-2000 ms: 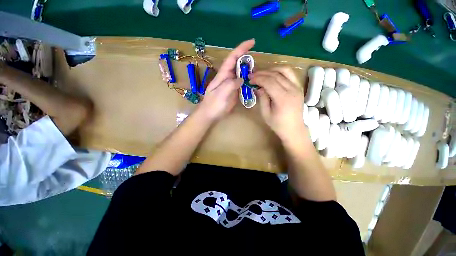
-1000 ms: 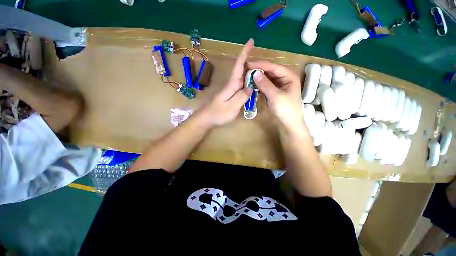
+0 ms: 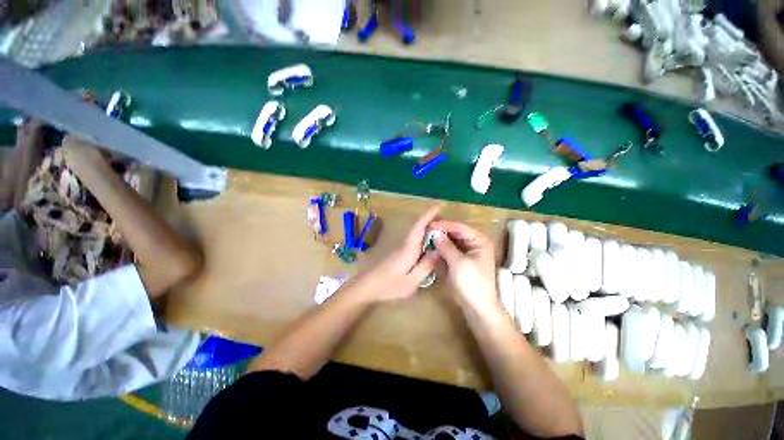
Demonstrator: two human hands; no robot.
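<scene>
A white housing shell (image 3: 428, 279) is held between my two hands at the middle of the bench, mostly covered by the fingers. A small dark green part shows at its upper end. My left hand (image 3: 402, 268) grips the shell from the left side. My right hand (image 3: 464, 258) is on its right and upper side, with the thumb pressed on the upper end. Several battery-and-board assemblies (image 3: 349, 230) with blue cells, wires and green boards lie left of my hands. White housing covers (image 3: 593, 266) lie in tight rows to the right.
The green belt (image 3: 344, 163) behind the bench carries white shells (image 3: 313, 125), blue cells (image 3: 397, 146) and dark housings (image 3: 640, 120). A clear plastic scrap (image 3: 329, 288) lies left of my forearm. A grey bracket (image 3: 112, 129) and another person's arm (image 3: 137, 210) are at the left.
The camera view has tilted up, showing more of the belt and beyond. Both hands stay on the shell; the right hand has moved from its inside to its upper end.
</scene>
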